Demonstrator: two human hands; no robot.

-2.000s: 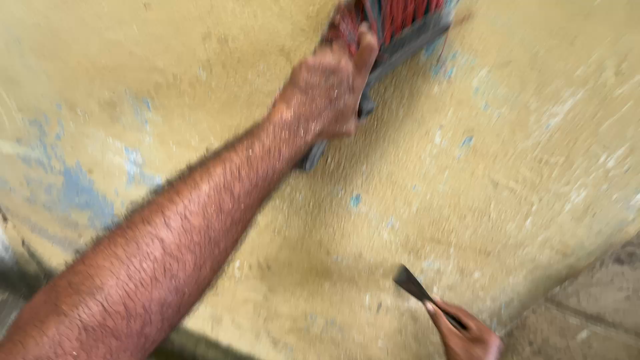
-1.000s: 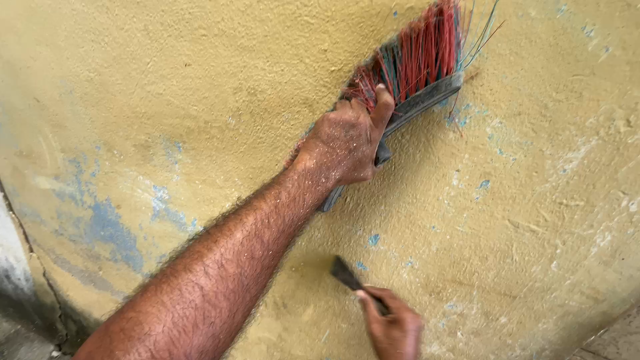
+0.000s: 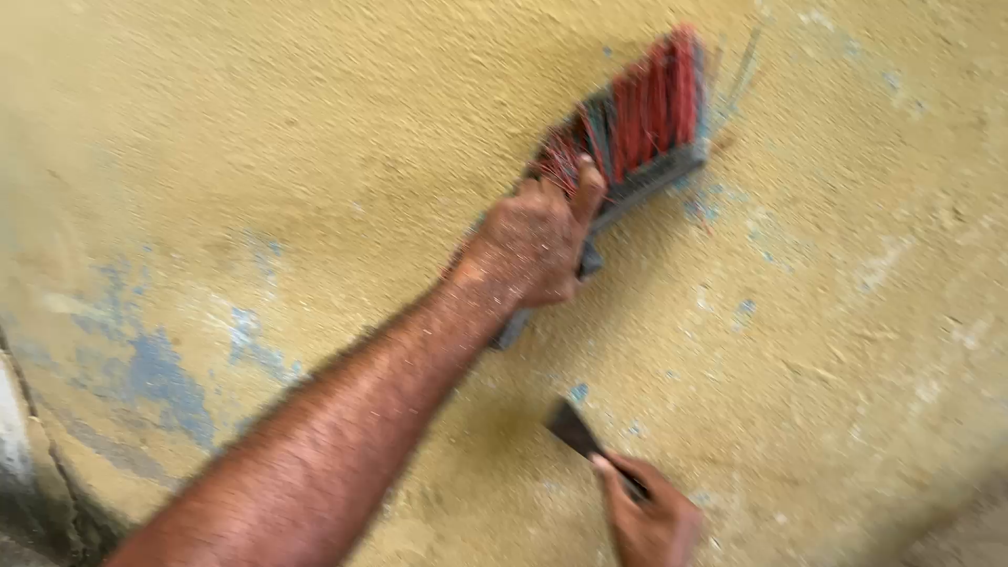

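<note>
My left hand (image 3: 539,236) grips a broom head (image 3: 650,177) with red and dark bristles and a grey plastic back, held against a yellow painted wall (image 3: 354,157). The bristles point up, and some stray ones stick out at the right. Lower down, my right hand (image 3: 654,512) is closed around the handle of a putty knife (image 3: 575,429). Its dark blade points up and left, near a small blue chip in the paint; whether it touches the wall cannot be told. Fine specks lie on my left hand and forearm.
Patches of exposed blue paint (image 3: 165,378) mark the wall at the left. A dark crack (image 3: 59,465) runs down the lower left, beside a whitish surface (image 3: 12,425). Small blue and white chips dot the right side. A brownish surface shows at the lower right corner.
The view has shifted. Against the wall, my right hand and the putty knife have moved to the left since two seconds ago. The broom head remains in my left hand.
</note>
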